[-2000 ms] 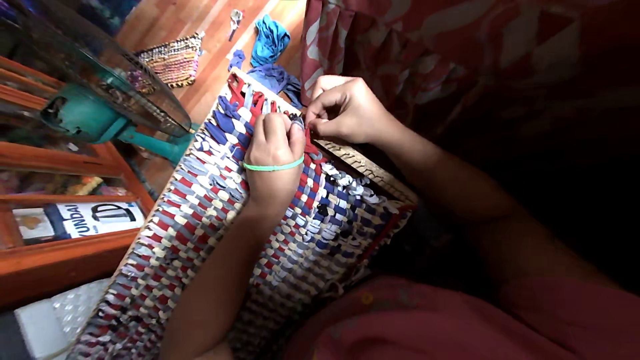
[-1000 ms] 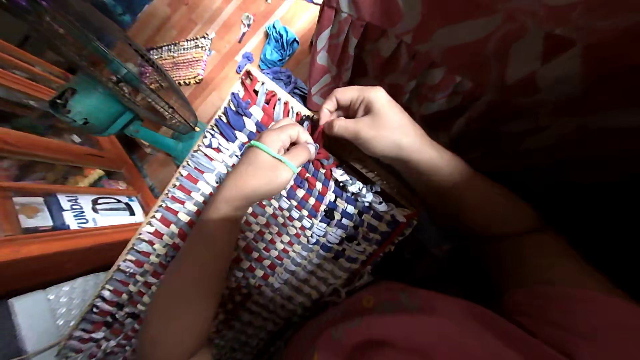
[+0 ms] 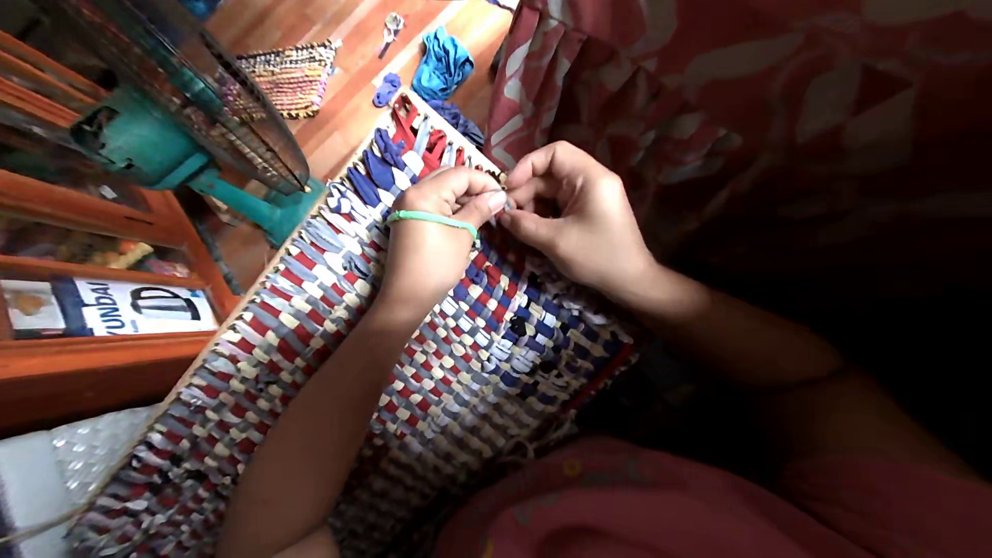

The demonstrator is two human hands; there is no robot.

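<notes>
A mat woven of red, blue, white and grey fabric strips [image 3: 434, 364] lies on a wooden frame [image 3: 446, 128] with a row of pegs along its upper edge. My left hand [image 3: 446, 225], with a green band at the wrist, pinches a small greyish fabric strip [image 3: 508, 204] between thumb and forefinger, near the pegged edge. Just to the right, my right hand [image 3: 577, 217] has its thumb and fingers close around the same spot. Whether the right fingertips also grip the strip cannot be told. The hands hide part of the pegged edge.
A green electric fan [image 3: 139, 147] stands at the left beside a wooden cabinet [image 3: 194, 333]. On the wooden floor lie a smaller woven mat [image 3: 287, 77], blue cloth [image 3: 443, 66], purple cloth [image 3: 387, 90] and a wristwatch-like object [image 3: 391, 32]. A red patterned cloth [image 3: 659, 101] hangs at the right.
Red fabric showed between my hands before; now a greyish bit shows at my left fingertips. The right hand has come closer to the left one.
</notes>
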